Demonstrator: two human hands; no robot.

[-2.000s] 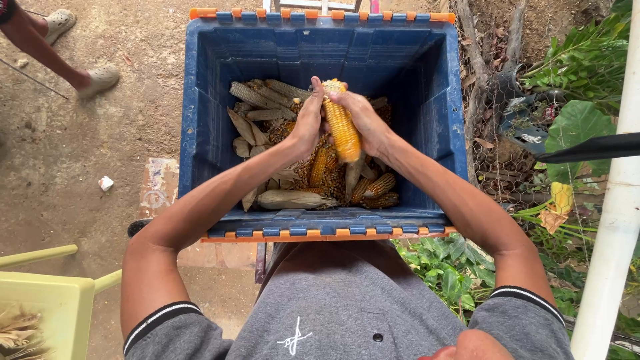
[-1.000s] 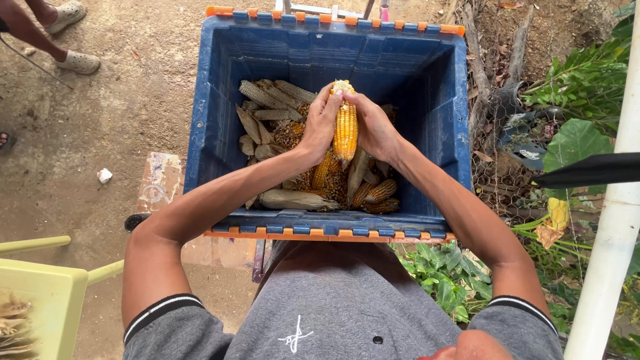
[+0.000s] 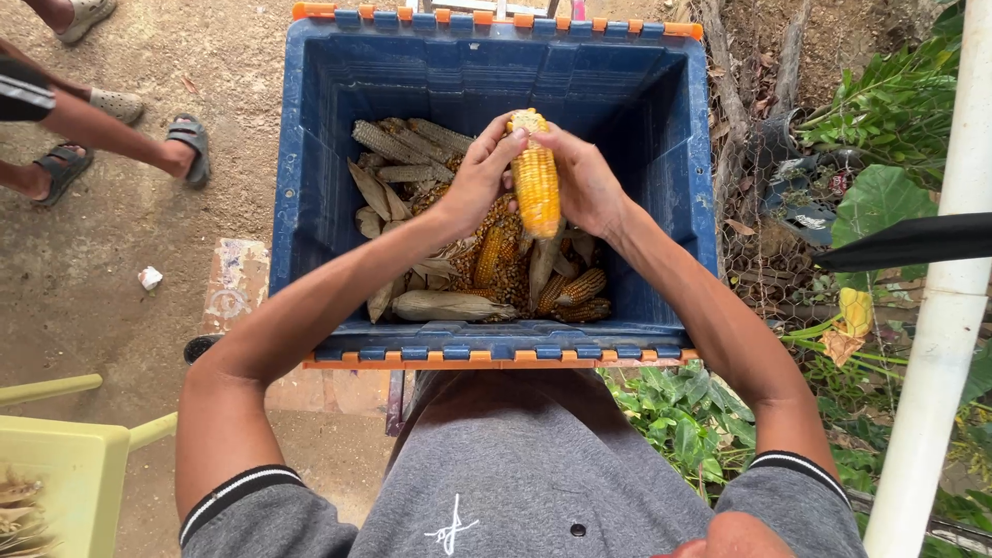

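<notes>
Over a blue plastic crate (image 3: 291, 186) with orange hinge edges, both hands grip one yellow ear of corn (image 3: 536, 182). My left hand (image 3: 479, 174) holds it from the left, the thumb near its pale upper end. My right hand (image 3: 581, 178) wraps it from the right, fingers at the upper part. Beneath them lie loose kernels (image 3: 508, 271), bare cobs (image 3: 387, 143), a husk-covered ear (image 3: 449, 305) and several yellow ears (image 3: 581, 287). The hands hide part of the pile.
At the lower left stands a pale yellow plastic table or chair (image 3: 85, 465) with dry husks on it. Other people's legs and shoes (image 3: 190, 147) are at the upper left. A white pipe (image 3: 930, 333), wire mesh and plants line the right side.
More of other people's legs, with grey sandals, have come into view at the upper left. Both hands stay on the ear of corn over the crate.
</notes>
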